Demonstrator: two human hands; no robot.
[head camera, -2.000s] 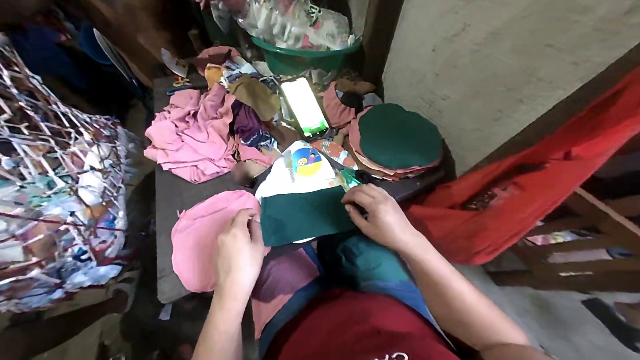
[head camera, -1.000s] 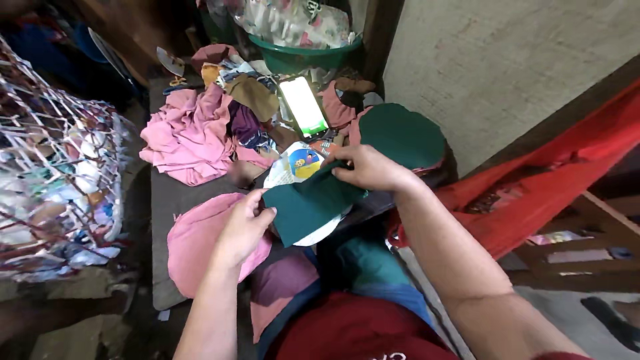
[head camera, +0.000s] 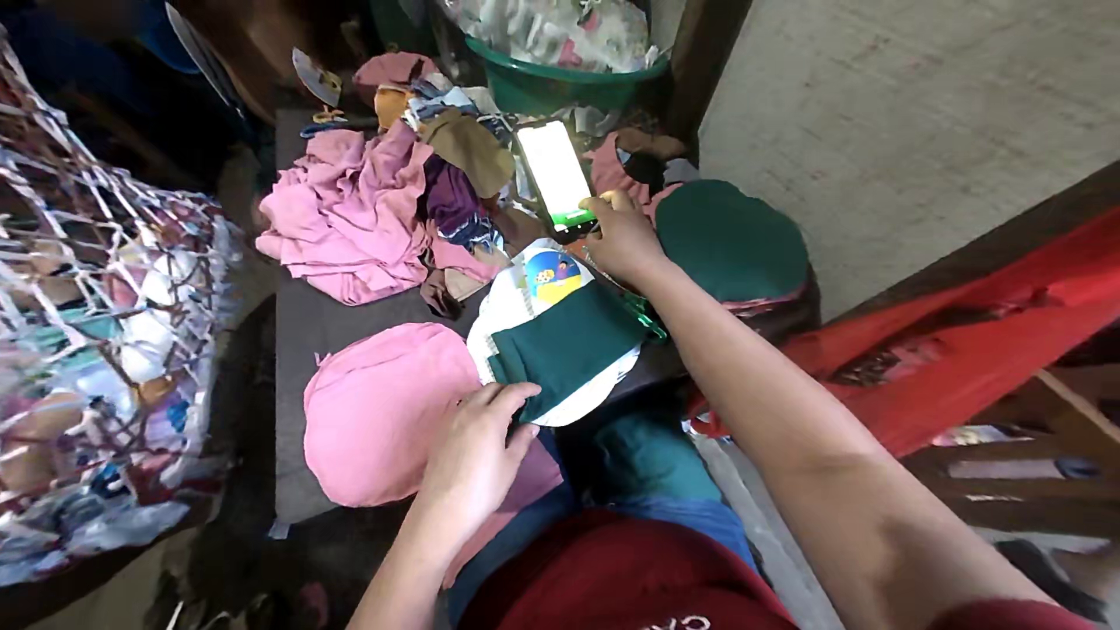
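My left hand (head camera: 479, 451) has its thumb and finger at the lower left corner of a folded dark green cloth (head camera: 573, 350), which lies over a white round piece (head camera: 569, 409) with a printed picture at its top. My right hand (head camera: 623, 234) reaches to the lower end of a lit smartphone (head camera: 556, 171); whether it grips the phone cannot be told. Left of the green cloth is a stack of pink rounded cloth pieces (head camera: 385, 411). A stack topped by a dark green round cloth (head camera: 733, 241) lies beyond my right forearm.
Crumpled pink cloth (head camera: 350, 210) and mixed scraps cover the back left of the dark table (head camera: 293, 332). Behind stands a green basin (head camera: 569, 86) with a filled clear bag. A netted sack (head camera: 105, 350) of scraps is at left, a red cloth (head camera: 954, 341) at right.
My right hand has let go of the green cloth's upper edge and moved up to the phone. The left hand remains at the cloth's left end.
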